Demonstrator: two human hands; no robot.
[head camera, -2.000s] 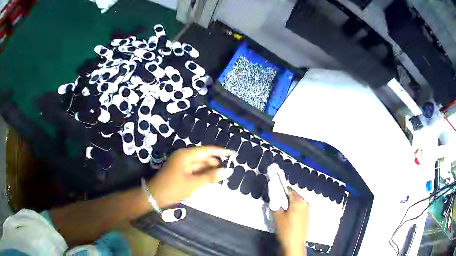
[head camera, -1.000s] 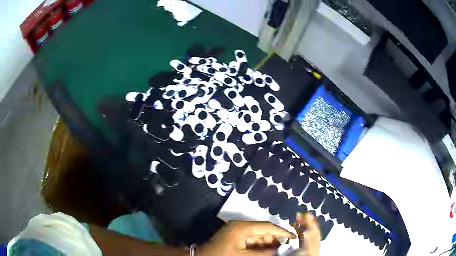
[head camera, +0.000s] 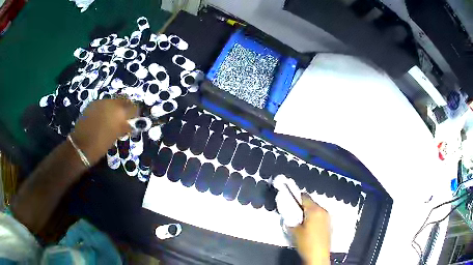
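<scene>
My left hand (head camera: 106, 121) is at the loose heap of white oblong parts (head camera: 160, 75), each with a dark spot. Its fingertips are at one white part (head camera: 140, 123) and seem to pinch it. My right hand (head camera: 312, 227) holds a white bundle (head camera: 289, 202) over the white sheet (head camera: 207, 213). Black oblong pieces (head camera: 211, 140) lie side by side in tight rows on that sheet. A single white part (head camera: 168, 231) lies apart, near the sheet's front edge.
A blue bin (head camera: 288, 77) of tiny silvery pieces stands behind the rows. A large curved white sheet (head camera: 332, 103) lies to its right. A green mat (head camera: 31, 62) is at the left. Dark cords (head camera: 433, 222) lie at the far right.
My left hand has moved from beside my right hand, over the rows, to the heap at the left. My right hand still holds the white bundle. The camera view has shifted.
</scene>
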